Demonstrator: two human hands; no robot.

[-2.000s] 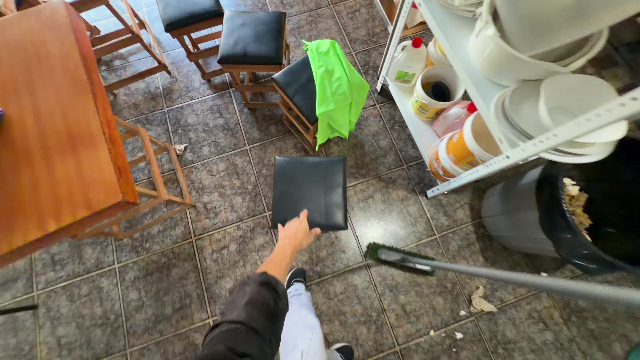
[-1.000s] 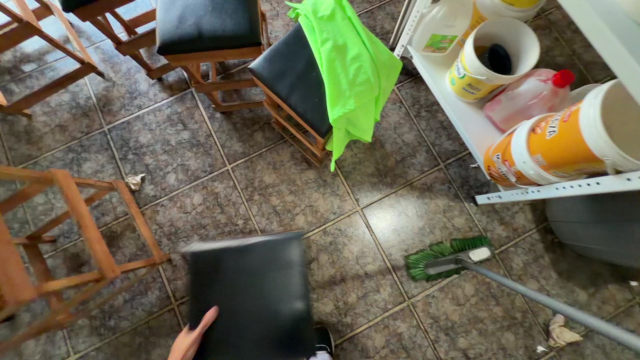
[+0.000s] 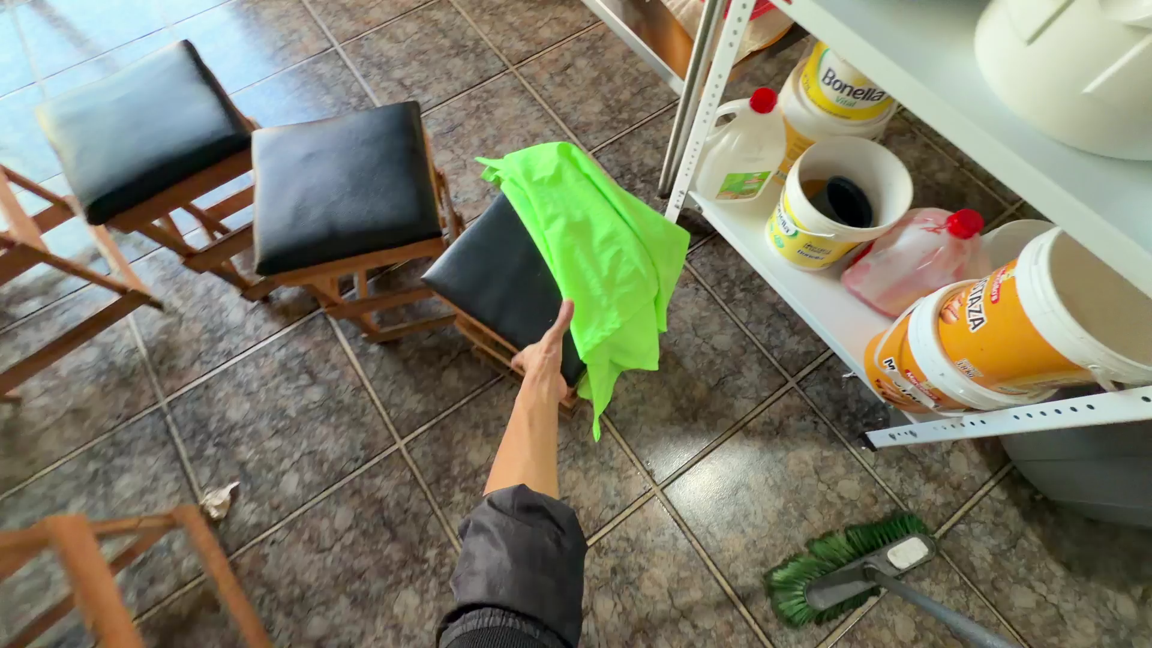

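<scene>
My left hand [image 3: 544,356], in a dark sleeve, is at the near edge of a wooden stool with a black padded seat [image 3: 499,270]. The thumb points up over the seat beside a bright green cloth [image 3: 607,252]; the fingers are mostly hidden, so a grip cannot be told. The cloth drapes over the seat's right side and hangs down. Two similar stools, a middle one [image 3: 346,184] and a far left one [image 3: 148,130], stand to its left. My right hand is out of view. At lower right, a green-bristled broom head [image 3: 850,571] rests on the floor.
A white metal shelf [image 3: 1017,418] at right holds a jug [image 3: 742,148], a pink-stained jug [image 3: 918,256], a white tub [image 3: 841,198] and orange buckets [image 3: 981,333]. A grey bin [image 3: 1080,472] stands below. A wooden stool frame [image 3: 90,576] is at lower left, near crumpled scrap [image 3: 219,500].
My left hand, earlier at a separate black-seated stool, is now at the stool with the green cloth. That separate stool is out of view. The view has moved closer to the row of stools.
</scene>
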